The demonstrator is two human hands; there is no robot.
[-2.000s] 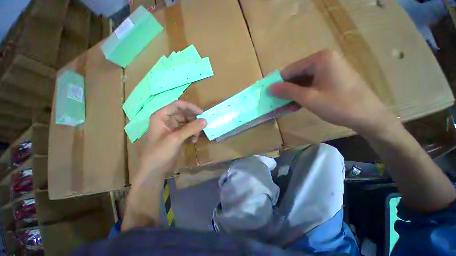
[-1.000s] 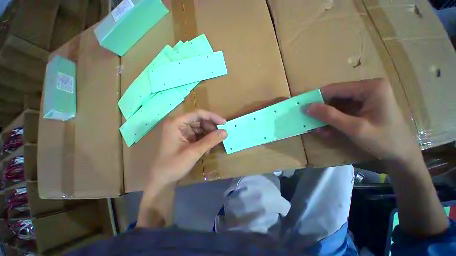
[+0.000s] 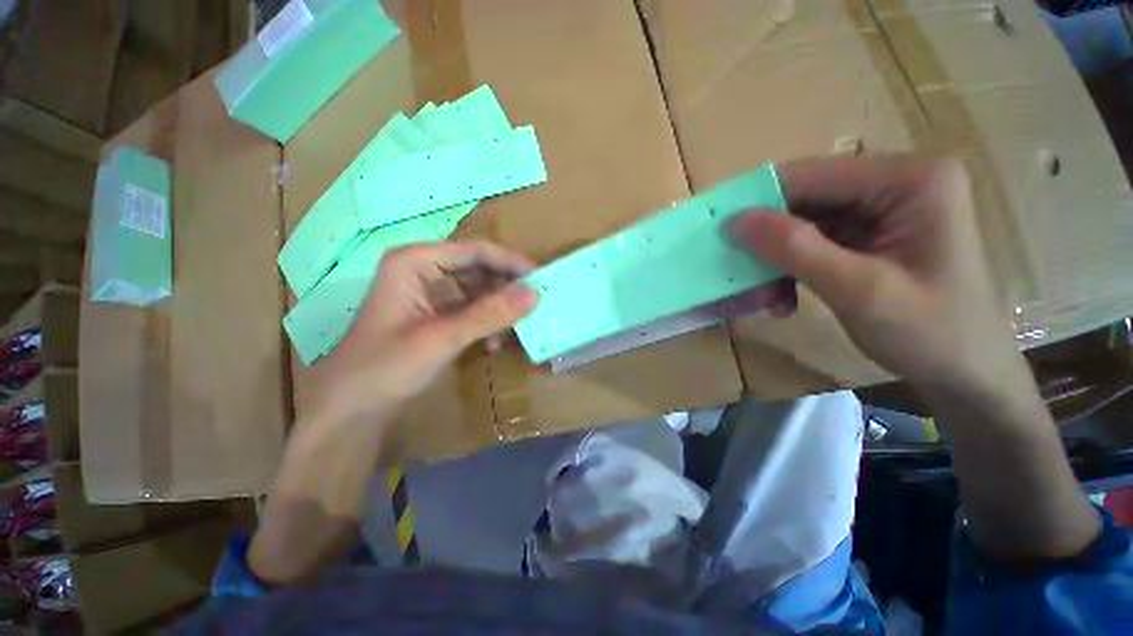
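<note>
A mint-green strip [image 3: 652,267] with small dark holes is held at a slant over the near edge of the carton top. A pale greyish layer [image 3: 646,336] shows below its lower edge; I cannot tell if the two are joined. My left hand [image 3: 429,311] pinches the strip's left end between thumb and fingers. My right hand [image 3: 870,255] grips its right end, thumb on the face, fingers behind. Several loose green strips [image 3: 454,172] lie fanned on the carton, left of the held strip.
The brown carton top [image 3: 211,373] is the work surface. A labelled green pack [image 3: 308,68] lies at the far left, another [image 3: 132,230] near the left edge. Open cartons with red and clear contents [image 3: 31,485] stand at lower left. My knees [image 3: 770,485] are below the near edge.
The camera view has shifted. Since one second ago the held strip has moved slightly up and left, and the pale layer shows below it again. Both hands keep their hold.
</note>
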